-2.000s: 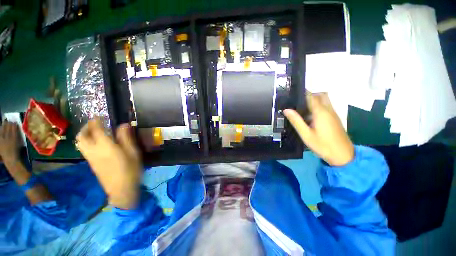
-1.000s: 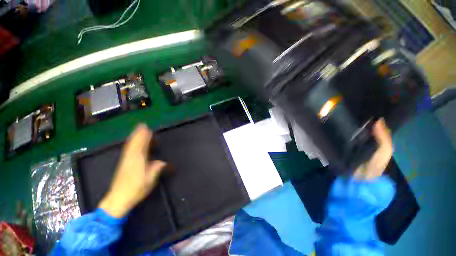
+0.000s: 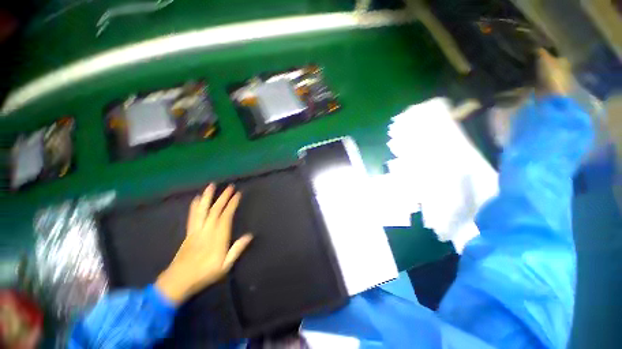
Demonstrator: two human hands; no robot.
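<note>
The black two-slot tray (image 3: 286, 252) lies at the near edge of the green mat, with no units in its slots. My left hand (image 3: 208, 245) is spread over the tray's middle and holds nothing. My right arm reaches far to the upper right. My right hand (image 3: 556, 73) is small and blurred there, beside a dark object (image 3: 501, 44), probably the units. Whether the hand grips it cannot be told. Three open units (image 3: 149, 121) with bright central panels lie in a row behind the tray.
A sheet strip (image 3: 354, 235) with a black square at its far end lies right of the tray. A large white paper stack (image 3: 443, 167) is further right. Clear plastic film (image 3: 71, 252) and a blurred red bin (image 3: 19, 319) are at left. A pale strip (image 3: 204, 42) crosses behind the units.
The two units with dark-covered panels have left the tray. My right hand carried them right, then moved further away to the upper right. My left hand moved onto the tray. The view has turned.
</note>
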